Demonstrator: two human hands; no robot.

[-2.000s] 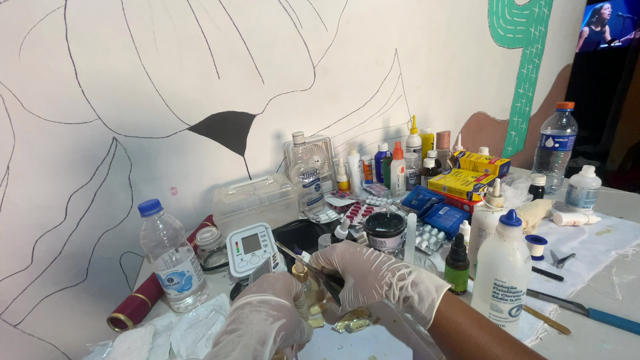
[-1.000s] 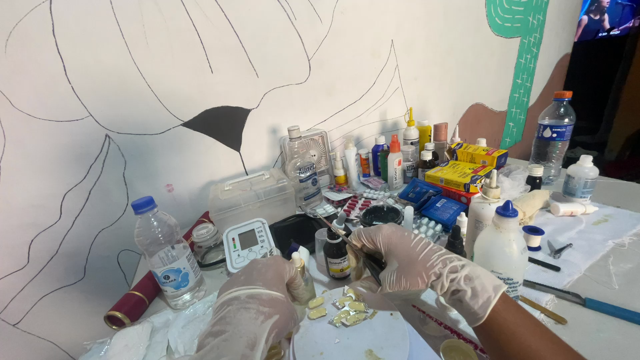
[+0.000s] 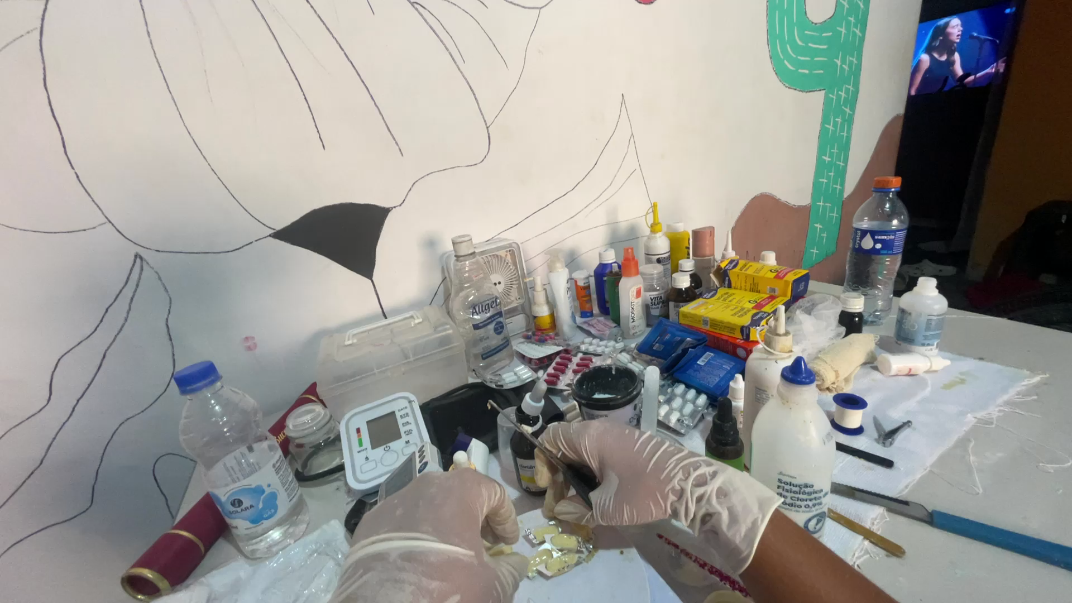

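Note:
Both hands wear pale translucent gloves. My right hand [image 3: 615,477] is closed on a thin metal tool [image 3: 536,440] whose tip points up to the left, beside a dark dropper bottle [image 3: 526,456]. My left hand [image 3: 435,536] is at the bottom centre, its fingers curled near the right fingers; what lies inside them is hidden. Just below and between the hands, several small pale-yellow pieces with shiny foil-like parts [image 3: 557,548] rest on a white round surface [image 3: 599,586]. Behind the right hand stands an open black-rimmed tub [image 3: 607,394].
A water bottle [image 3: 239,469], a maroon tube [image 3: 174,548] and a blood pressure monitor [image 3: 385,440] stand at left. Blister packs [image 3: 569,368], yellow boxes [image 3: 729,314] and bottles crowd the back. At right are a saline bottle [image 3: 791,444] and a blue-handled blade [image 3: 997,536].
My right hand with the thin tool has moved away from the tub, which now shows more fully. The small yellow pieces were more widely spread in view a second ago.

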